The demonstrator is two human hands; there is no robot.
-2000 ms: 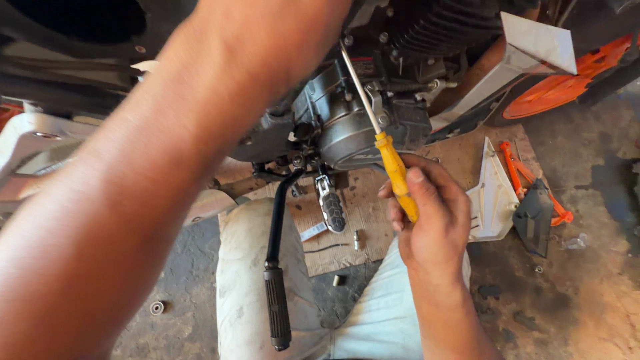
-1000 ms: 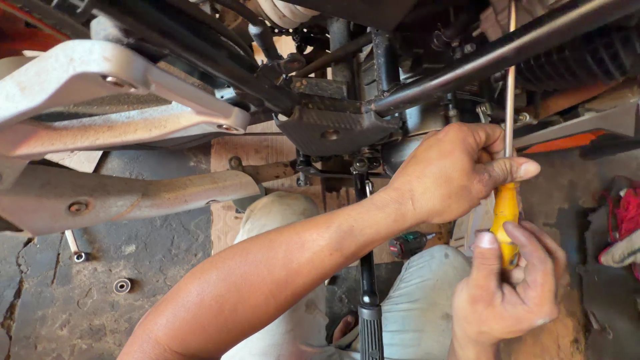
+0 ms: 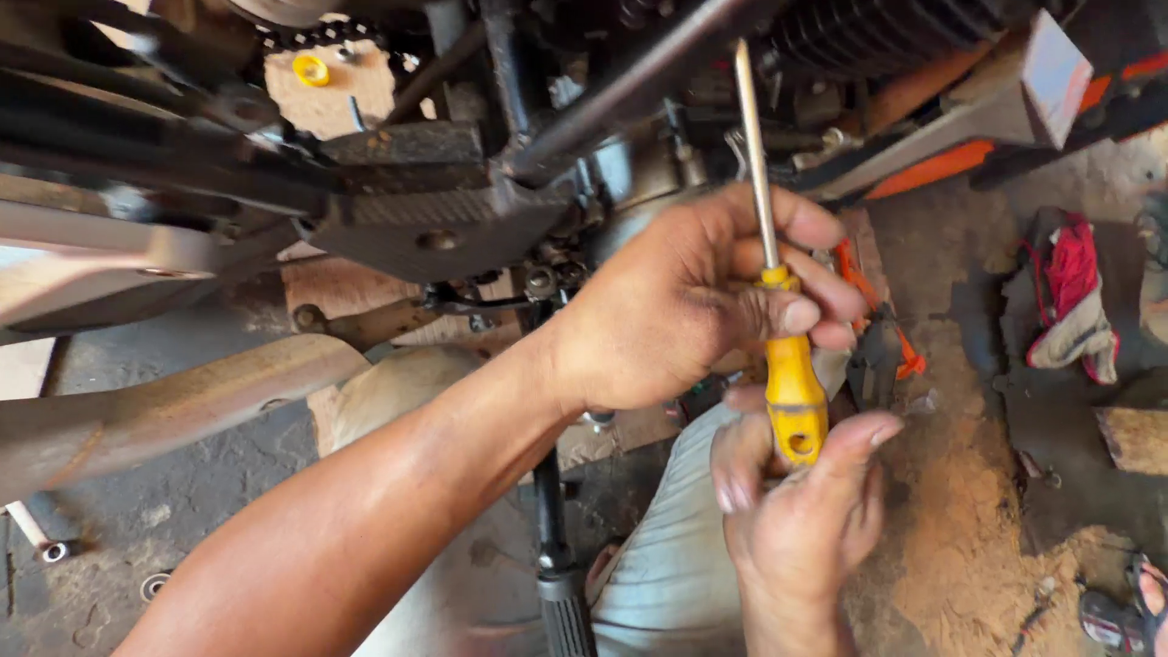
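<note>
A screwdriver with a yellow handle and a bare metal shaft stands nearly upright in the picture, its tip in front of the dark motorcycle frame. Thumb and fingers of my left hand close on the upper end of the handle, near the shaft. Below it, my right hand surrounds the handle's butt end with thumb and fingers; how firmly it grips is not plain. Behind the hands are the motorcycle's black frame tube and a dark bracket plate. A lever with a black ribbed rubber end points down between my legs.
A metal exhaust pipe crosses the left side. A wrench and a bearing-like ring lie on the floor there. A yellow cap rests on cardboard behind the frame. On the right are a red and grey cloth and a wood block.
Two seconds ago only my right hand was on the screwdriver; since one second ago both hands are at it. The left hand's fingers have spread somewhat around the shaft. The view has shifted.
</note>
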